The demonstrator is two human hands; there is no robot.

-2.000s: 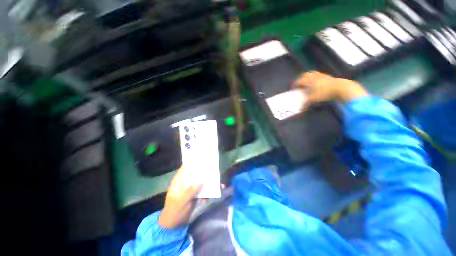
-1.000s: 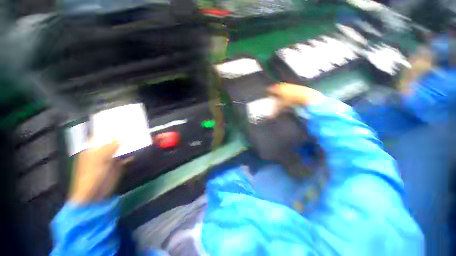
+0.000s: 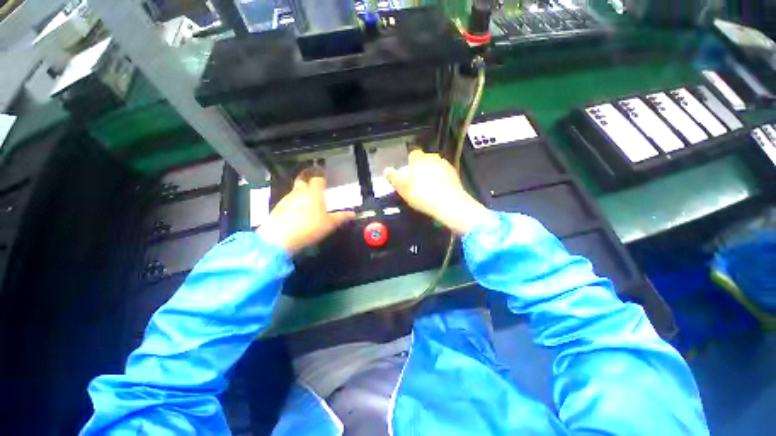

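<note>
The black pneumatic press (image 3: 328,72) stands in front of me. Two phone back covers lie side by side low in its opening, the left one (image 3: 344,196) and the right one (image 3: 380,185). My left hand (image 3: 300,210) is at the left cover, with fingers at its outer side. My right hand (image 3: 431,186) is at the right cover, fingers reaching over its outer side. The fingertips are partly hidden, so a firm grip cannot be told. The red emergency stop button (image 3: 375,234) is between my wrists on the black control panel (image 3: 340,260).
A black tray (image 3: 557,209) at the right holds one white cover in its far slot. Another black tray (image 3: 596,157) further right holds several. The tray stack (image 3: 183,243) is at the left. A yellowish air hose (image 3: 470,119) hangs right of the press. A white card (image 3: 259,207) lies left.
My right hand has left the right tray and my left hand has moved right; both are now at the press opening. The tray's second slot no longer shows a white cover.
</note>
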